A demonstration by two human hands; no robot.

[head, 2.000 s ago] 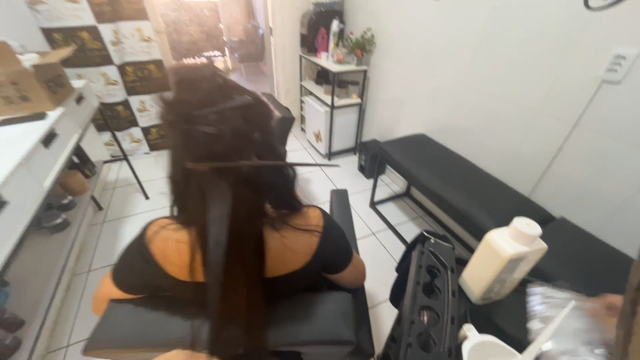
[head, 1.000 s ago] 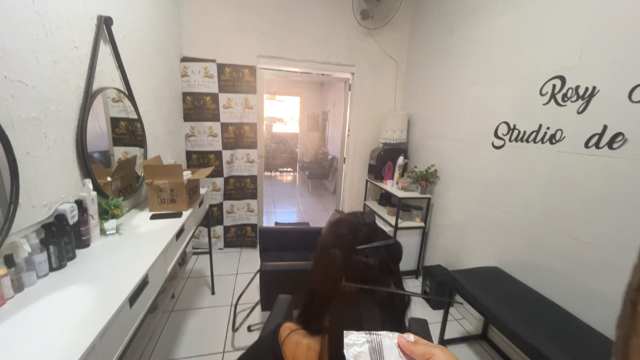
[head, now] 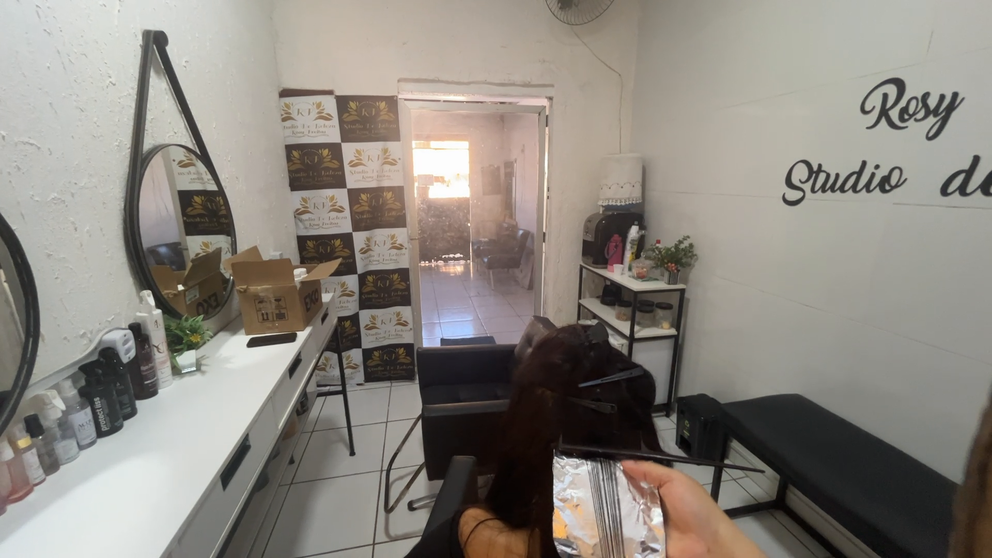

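My right hand (head: 686, 504) comes in from the lower right, thumb on top, gripping a sheet of aluminium foil (head: 581, 511). Strands of dark hair lie over the foil. A dark tail comb (head: 659, 456) lies across the foil's upper edge, its thin tail pointing right; what holds it is unclear. Beside and behind the foil is the long dark hair (head: 535, 411) of a seated person seen from behind, with sectioning clips (head: 612, 377) in it. My left hand is out of view.
At left runs a white counter (head: 194, 411) with bottles (head: 105, 387), a cardboard box (head: 275, 298) and a phone (head: 271, 339). A black chair (head: 465, 387) stands beyond the person. A black bench (head: 837, 449) lines the right wall, near a shelf unit (head: 635, 329).
The view has tilted up strongly. The foil and my right hand, at the lower right two seconds ago, are now against the person's hair.
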